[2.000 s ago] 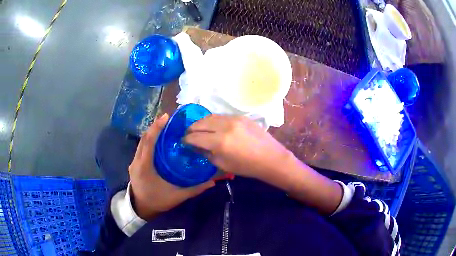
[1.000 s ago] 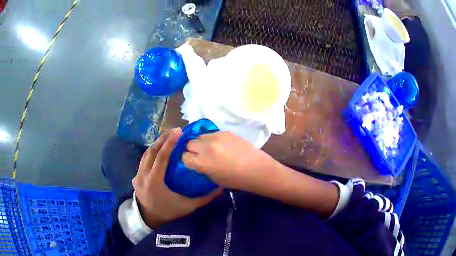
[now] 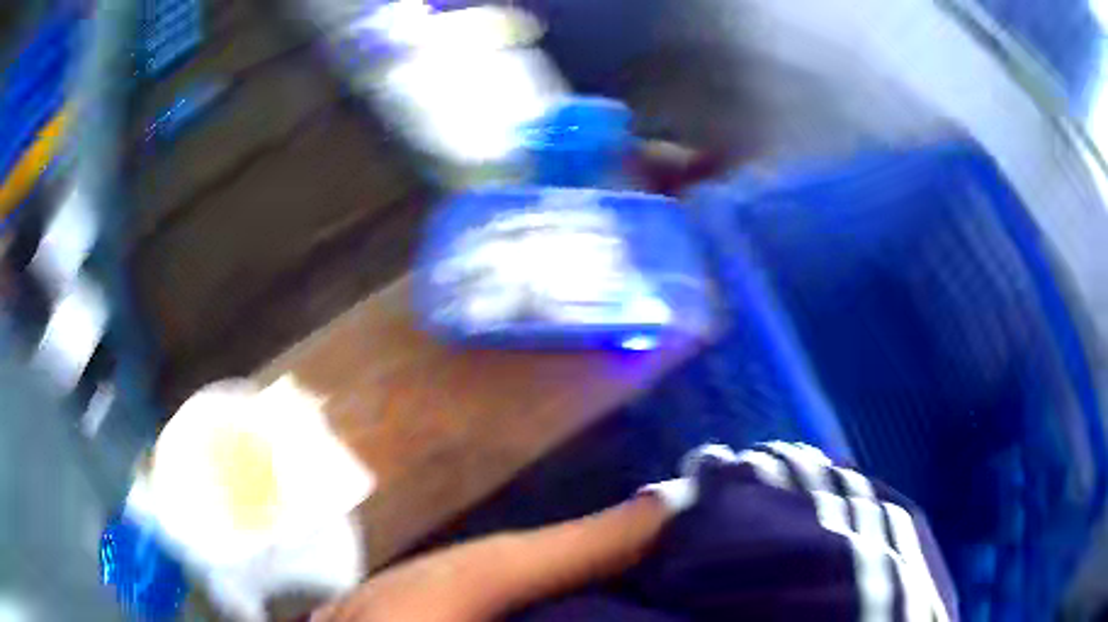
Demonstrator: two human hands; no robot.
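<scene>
The view is strongly blurred. The white glue pot [image 3: 249,468], pale yellow inside, sits on a crumpled white cloth [image 3: 298,559] at the lower left. A shiny blue ball [image 3: 143,565] shows beside it at the left. The blue parts tray [image 3: 486,331], heaped with white modules [image 3: 541,261], stands at the right end of the brown work board [image 3: 450,419], with a violet-blue glow at its near edge. My right hand [image 3: 407,595] is cut off by the bottom edge; its fingers are hidden. My left hand and the half shell are out of the picture.
The dark mesh belt [image 3: 243,231] lies beyond the board. Another blue ball [image 3: 581,136] is behind the tray, near a white cloth [image 3: 468,85]. A large blue crate [image 3: 887,304] stands at the right. Blurred white shapes are at the left.
The view has swung to the right, so the pot now lies lower left and the tray near the middle. My left hand and the half shell have left the picture.
</scene>
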